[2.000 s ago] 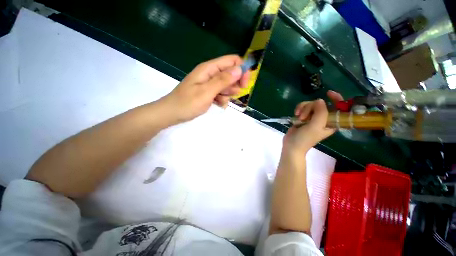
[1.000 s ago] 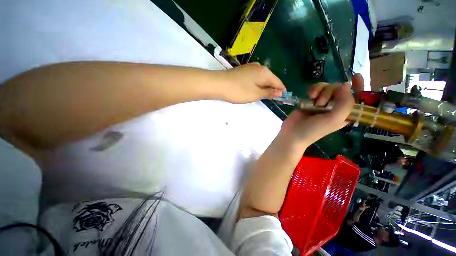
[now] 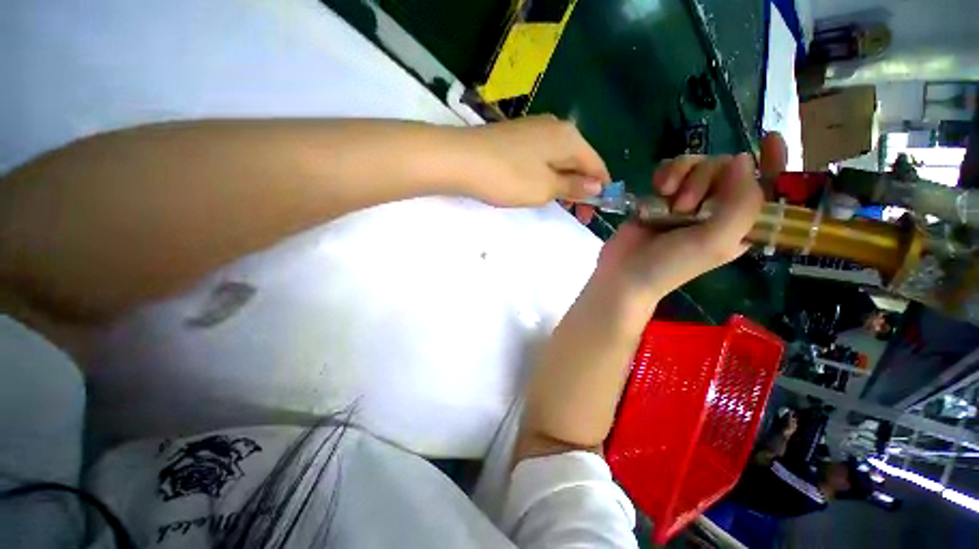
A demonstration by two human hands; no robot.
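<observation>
The brass-gold glue dispensing gun [image 3: 843, 238] comes in from the right, with white ties around it and a red part [image 3: 797, 188] beside it. My right hand [image 3: 698, 220] is closed around its front end. A clear-grey nozzle [image 3: 644, 206] points left out of that hand. My left hand [image 3: 548, 166] pinches a small pale blue piece [image 3: 613, 193] at the nozzle's tip. The fingers hide part of the blue piece, and I cannot tell how it sits on the tip.
A white work sheet [image 3: 429, 290] with a grey smudge lies under my arms. A red perforated basket [image 3: 687, 402] is at lower right. A yellow-black bar [image 3: 526, 59] crosses the green surface [image 3: 633, 75], where small black units [image 3: 698, 102] lie. People sit at far right.
My left hand has moved right from above the sheet to the nozzle tip, bringing the blue piece there. The view has shifted. Since one second ago both hands have barely moved.
</observation>
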